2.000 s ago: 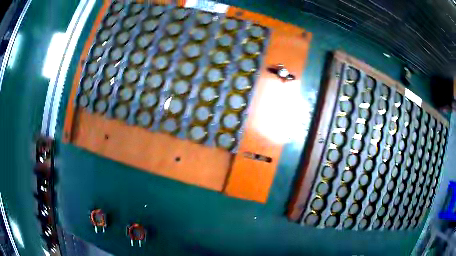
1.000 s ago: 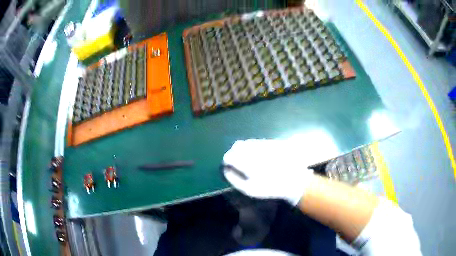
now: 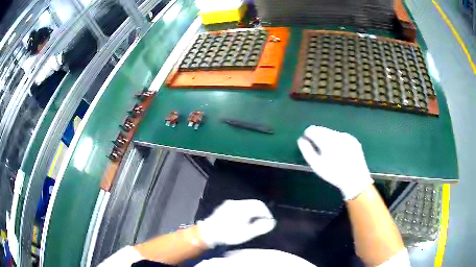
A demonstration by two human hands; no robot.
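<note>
My gloved right hand [image 3: 336, 159] is curled over the front edge of the green bench, with a dark spot between thumb and fingers; I cannot tell if it holds anything. My gloved left hand [image 3: 235, 223] is curled below the bench edge, its inside hidden. Dark tweezers [image 3: 248, 125] lie on the bench to the left of my right hand. Two copper coils [image 3: 171, 119] [image 3: 195, 119] with silver legs lie left of the tweezers. Behind them is the orange assembly fixture [image 3: 271, 75] with rows of dark cores. The core carrier tray [image 3: 432, 107], full of cores, lies to its right.
A narrow brown strip [image 3: 108, 174] with several coils lies on the green line at left. A yellow box [image 3: 224, 14] and a dark layered stack [image 3: 329, 14] stand at the back. A clear tray [image 3: 420, 211] shows below the bench at right. A person [image 3: 47, 60] is at far left.
The view has swung and pulled back, showing more of the line at left. My left hand has come into view. My right hand remains at the bench's front edge, right of the tweezers.
</note>
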